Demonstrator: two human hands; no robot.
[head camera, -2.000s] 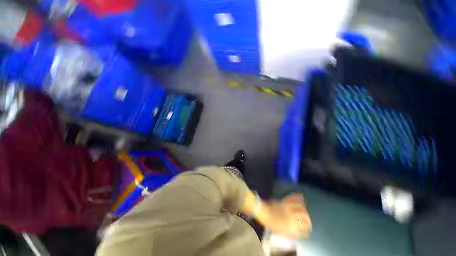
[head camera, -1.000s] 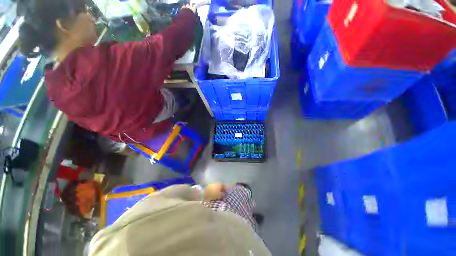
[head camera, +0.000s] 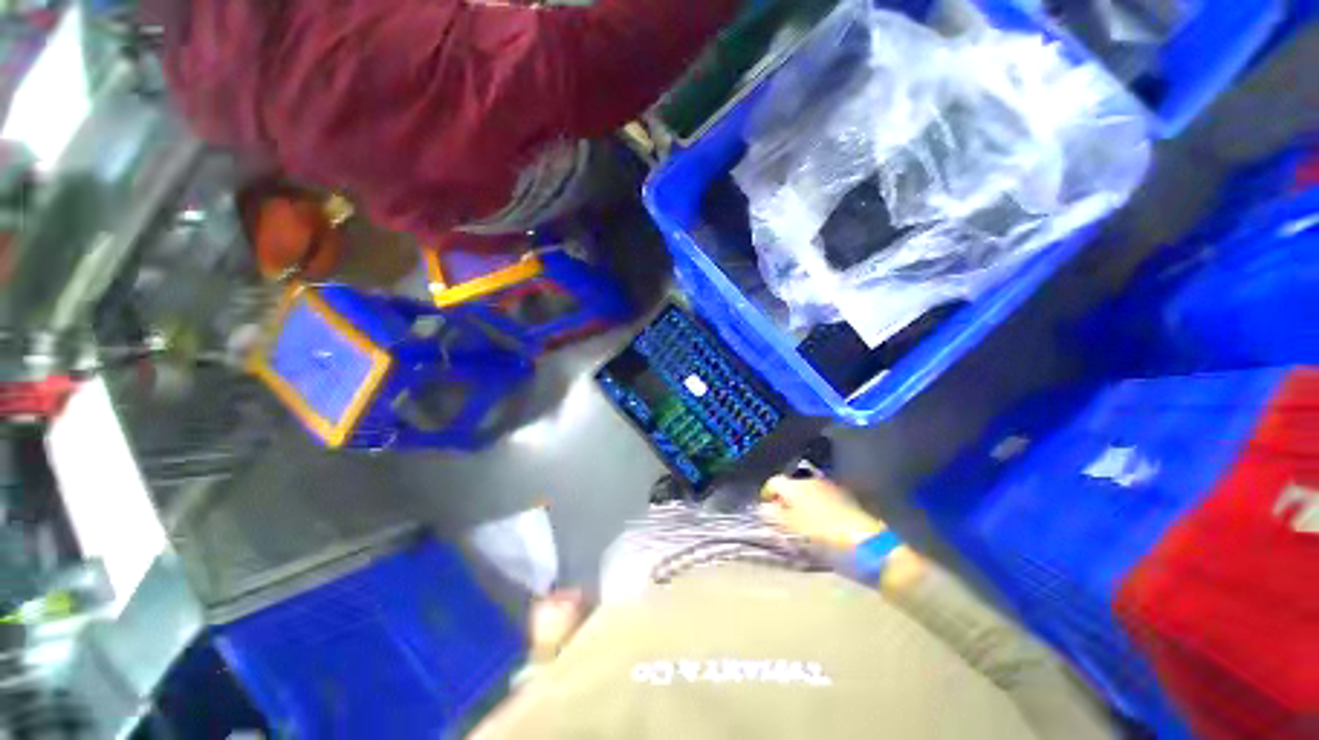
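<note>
A black tray stands on the floor just in front of my feet. It holds rows of small green boards with blue parts, and a white label lies on them. My right hand, with a blue wristband, is beyond the tray's near right side with its fingers curled. It does not visibly touch the tray; whether it holds anything is unclear. My left hand is small and blurred at my left side, close to a white shape. I cannot tell whether it holds that.
A blue crate with a crumpled clear bag stands ahead right. A person in a dark red top is ahead left. Blue stools with orange edges stand left. Blue crates and a red crate are right.
The view has turned and come nearer to the black tray and the bag-lined crate. Both my hands now show; the wristband has come into view. The other person's head has left the picture.
</note>
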